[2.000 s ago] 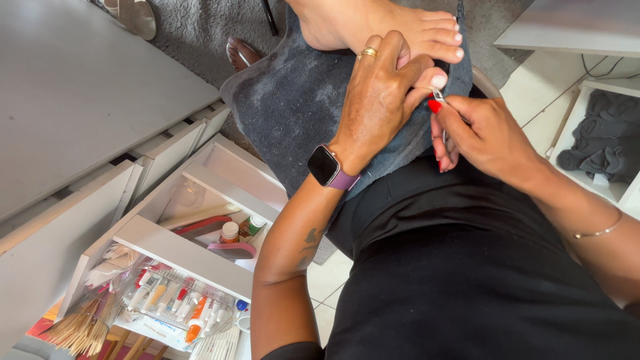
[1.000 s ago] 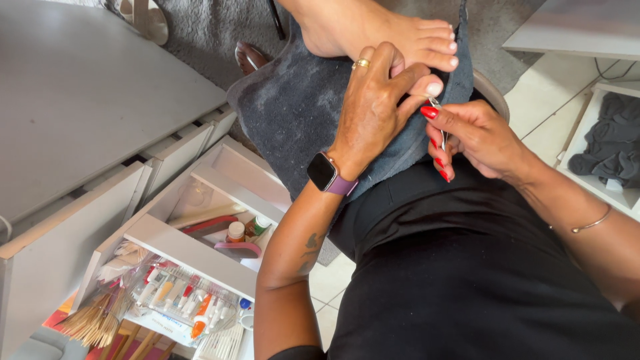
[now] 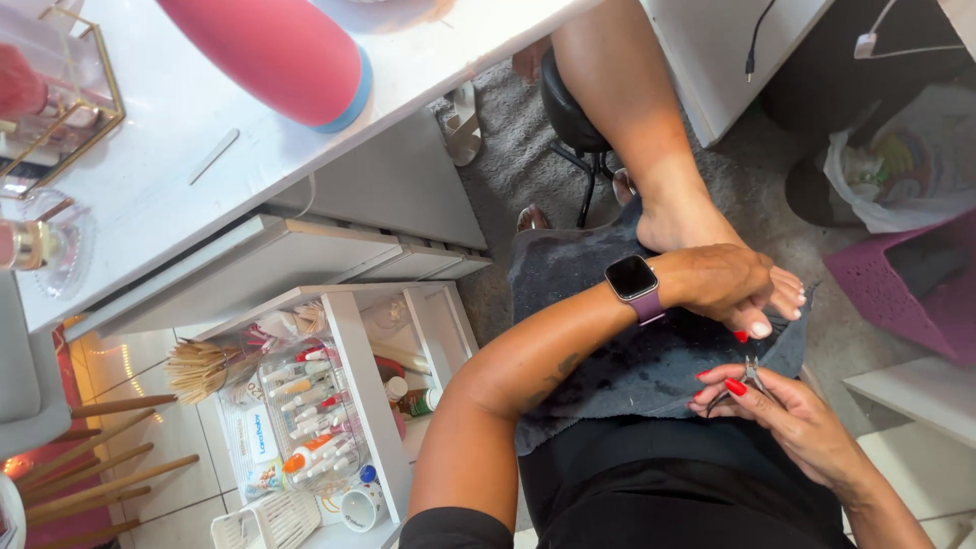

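Another person's bare foot (image 3: 686, 217) rests on a dark grey towel (image 3: 610, 351) over my lap. My left hand (image 3: 720, 286), with a smartwatch (image 3: 631, 278) on the wrist, lies over the front of the foot and holds its big toe (image 3: 755, 324); part of the foot is hidden under it. Below the toe, apart from it, my right hand (image 3: 762, 396) holds a small metal cuticle nipper (image 3: 753, 374) between thumb and fingers, its jaws pointing up toward the toe.
An open drawer (image 3: 351, 381) at the left holds nail polish bottles (image 3: 316, 412) and wooden sticks (image 3: 200, 366). A white tabletop (image 3: 252, 183) carries a pink and blue object (image 3: 290, 61) and a nail file (image 3: 214, 156). At the right are a lined bin (image 3: 862, 191) and a purple container (image 3: 915, 282).
The nipper was at the big toe in both earlier frames; my right hand has drawn it back from there. My left hand now lies flatter over the foot. The view has swung wider, showing the tabletop.
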